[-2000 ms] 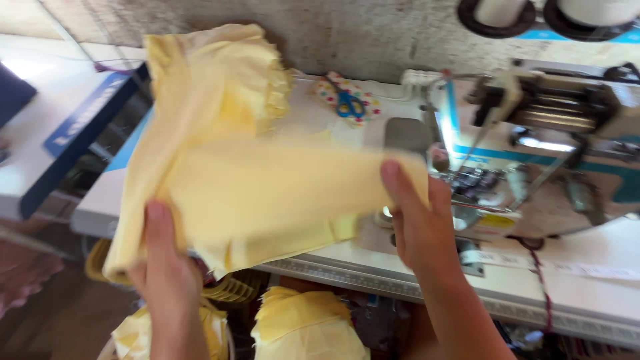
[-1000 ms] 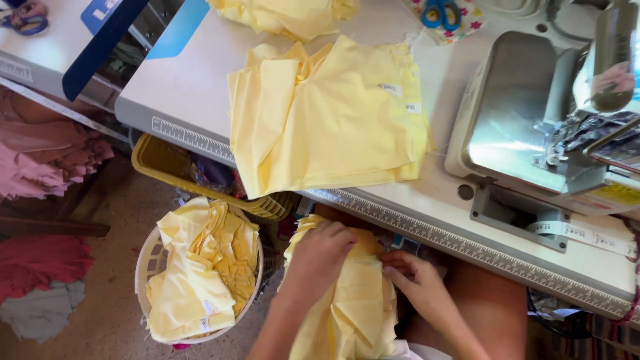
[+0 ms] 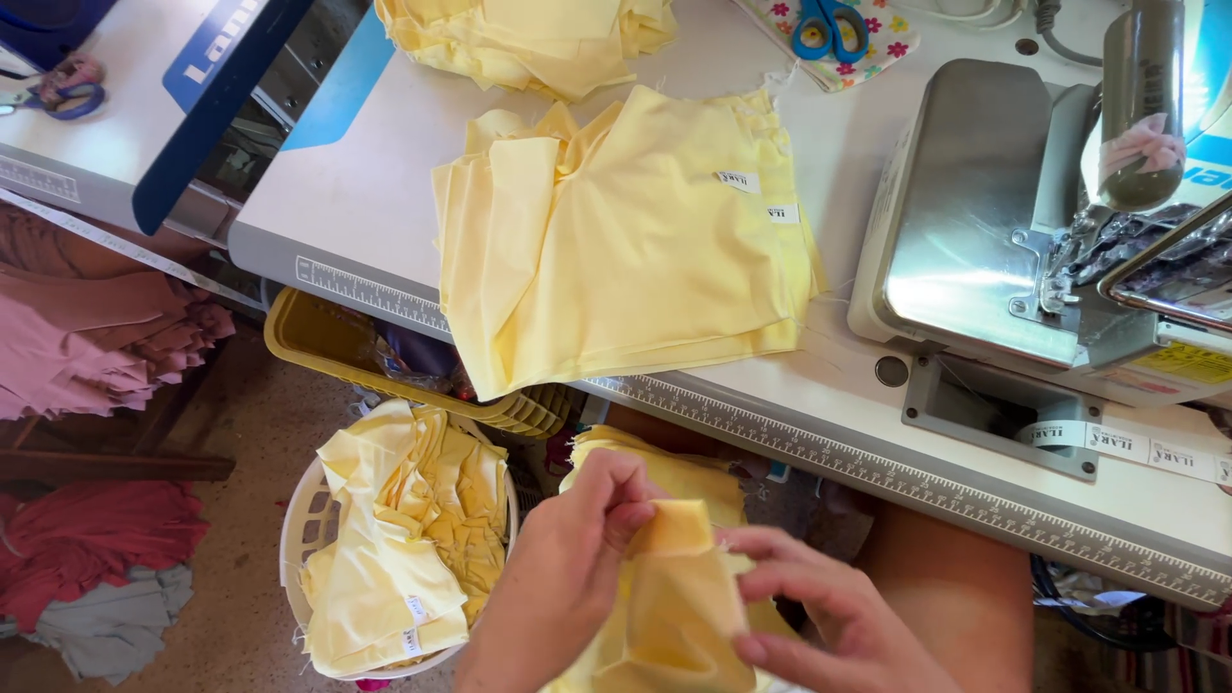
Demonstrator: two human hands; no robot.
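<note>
Low in front of the table edge, my left hand (image 3: 587, 558) pinches the folded top edge of a yellow fabric piece (image 3: 674, 587) between thumb and fingers. My right hand (image 3: 818, 606) is at the right side of that piece, its thumb and fingers at the cloth's edge. Beneath lies more yellow fabric (image 3: 664, 457) over the lap. A layered stack of yellow pieces (image 3: 635, 250) with small white labels rests on the table, overhanging its front edge. Behind it is a crumpled yellow pile (image 3: 539, 38). Beside the lap, a white basket (image 3: 298, 539) holds more yellow pieces.
On the right stands an industrial sewing machine (image 3: 982, 231), with label tape (image 3: 1116, 443) by its opening. Blue-handled scissors (image 3: 830, 29) lie on floral cloth. A yellow basket (image 3: 318, 337) sits under the table edge; pink cloth (image 3: 96, 327) is piled at left.
Two seconds ago both hands held yellow cloth above the table; now they are low over the lap. Since one second ago, they have raised a folded edge of yellow fabric. The view has tilted down.
</note>
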